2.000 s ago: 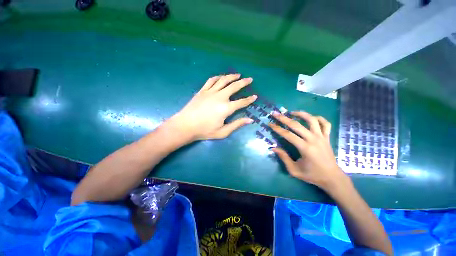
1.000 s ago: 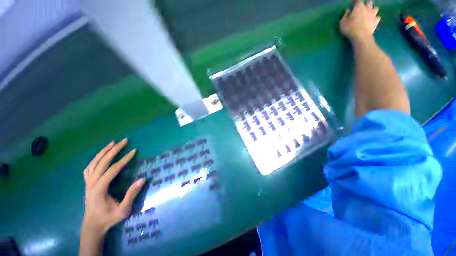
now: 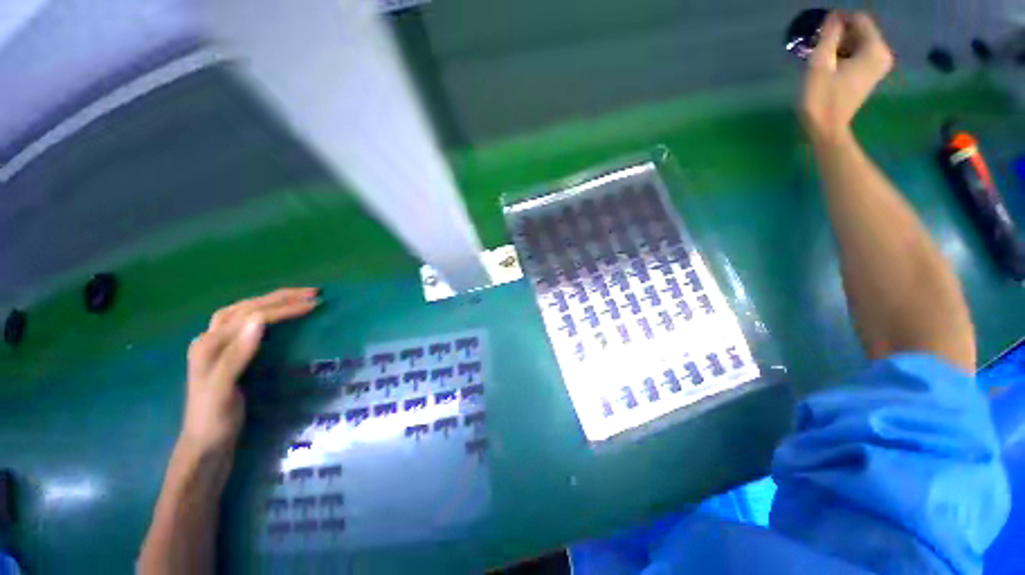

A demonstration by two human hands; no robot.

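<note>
My right hand (image 3: 843, 73) is at the far upper right, its fingers closed at the right edge of a round black unit (image 3: 806, 34) with a shiny rim. My left hand (image 3: 230, 359) is over the upper left side of the working sheet of die-cuts (image 3: 450, 483), fingers together and index finger stretched out. A tiny dark spot shows at that fingertip; whether it is a die-cut piece is unclear. The clear sheet lies flat with rows of small dark pieces and bare patches.
The spare stack of die-cut sheets (image 3: 629, 337) lies right of the pale metal post (image 3: 393, 157), bolted by a small plate. More round black units stand at far left (image 3: 101, 292) and far right (image 3: 941, 58). A black and orange screwdriver (image 3: 980, 197) lies at right.
My right hand has closed on a round black unit. My left hand's spread fingers have come together, the index pointing right. The view has shifted, so the bench things sit lower.
</note>
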